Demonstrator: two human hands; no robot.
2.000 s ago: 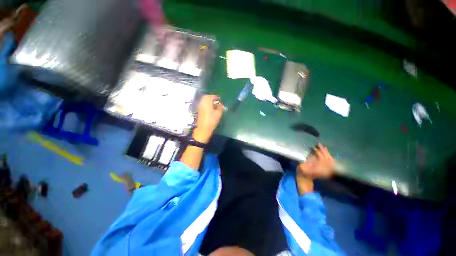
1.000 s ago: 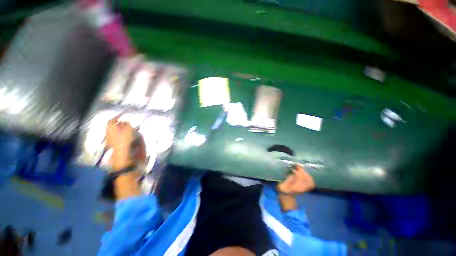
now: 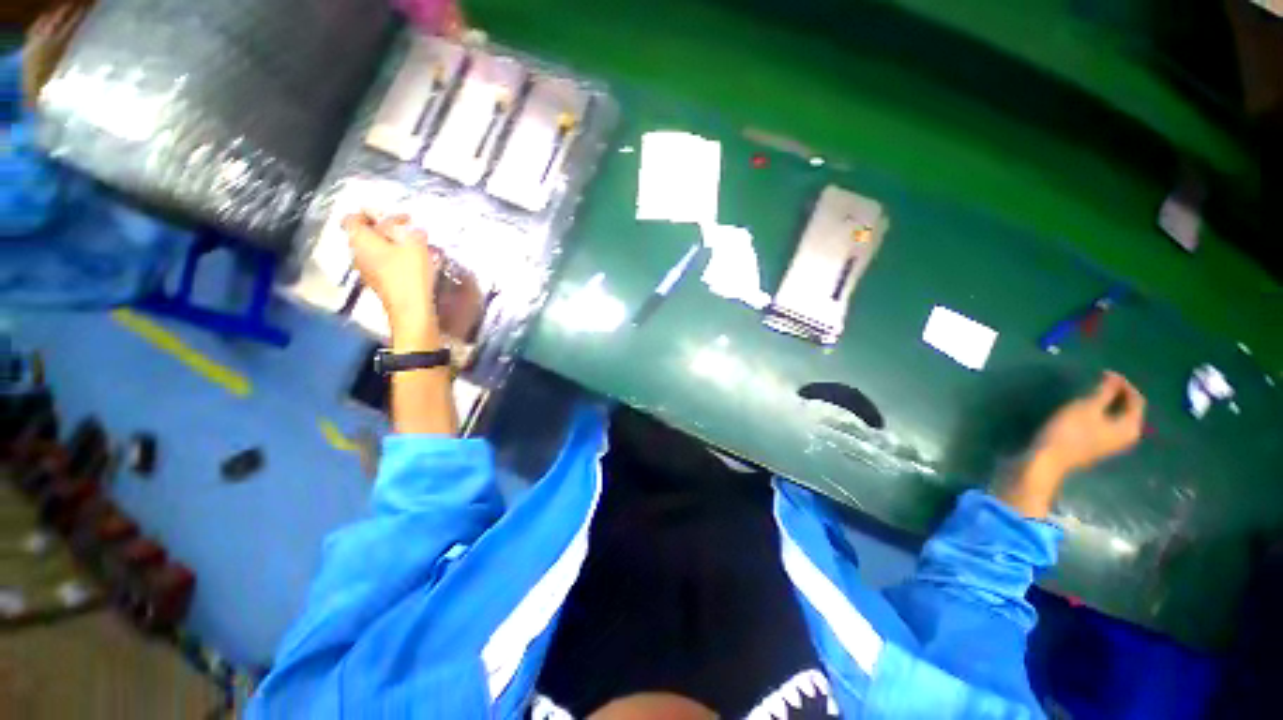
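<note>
A clear blister tray [image 3: 588, 127] holds silver screen modules in two rows; three back-row modules [image 3: 486, 118] show dark strips. My left hand [image 3: 394, 263], with a black wristband, is over the glare-bright front row. Its fingers are slightly bent, and whether it grips a module cannot be told. A brownish, reflective surface shows just right of this hand. My right hand [image 3: 1100, 422] is above the mat at the right, fingers curled, with nothing clearly visible in it. A stack of silver modules [image 3: 830, 263] lies on the mat between my hands.
A tall shiny ridged block [image 3: 211, 106] stands left of the tray. On the green mat lie a square paper [image 3: 678, 176], crumpled white paper [image 3: 733, 265], a thin pen-like tool [image 3: 668, 281], a white card [image 3: 960, 338], a black curved strip [image 3: 841, 402] and a blue tool [image 3: 1076, 324].
My left hand has moved from the tray's right edge onto its front row. My right hand has moved right, away from the black curved strip. The camera view has also shifted.
</note>
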